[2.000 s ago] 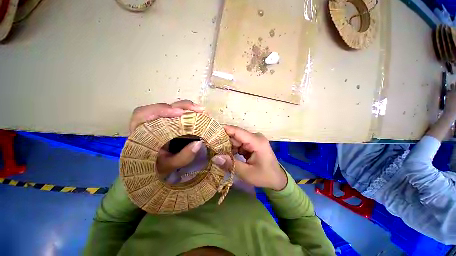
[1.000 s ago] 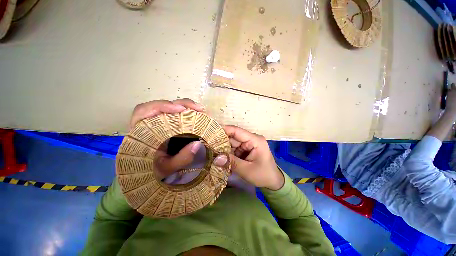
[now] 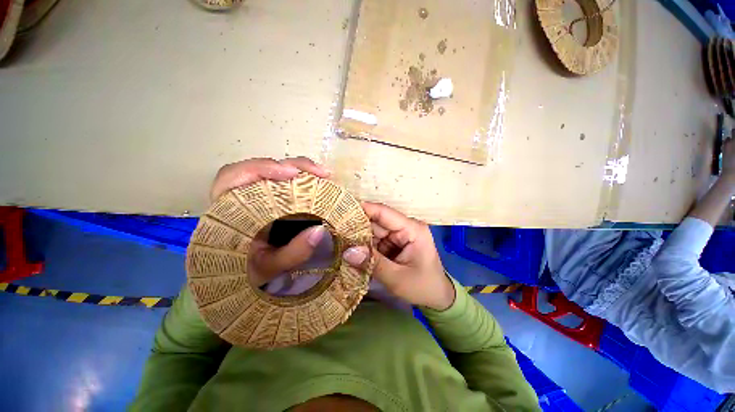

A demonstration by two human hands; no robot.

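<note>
A tan straw hat brim ring (image 3: 222,269) with radial ribs is held over my lap, just in front of the bench edge. My left hand (image 3: 262,179) grips its upper left side, fingers behind the far rim and thumb through the open centre. My right hand (image 3: 409,256) pinches its right side, thumb on the inner edge. A thin braided cord (image 3: 310,273) shows across the lower part of the opening. The rest of the cord is hard to see against the straw.
A cardboard glue pad (image 3: 387,56) with shiny taped edges lies on the bench, bearing white glue (image 3: 441,88). A straw ring with cord (image 3: 556,40) lies at the upper right. Other straw pieces show at the upper left. A coworker's sleeve (image 3: 685,257) is at the right.
The ring has shifted slightly left and turned flatter towards the camera. The cord end that hung at its lower right no longer shows clearly. Both hands keep nearly the same grip.
</note>
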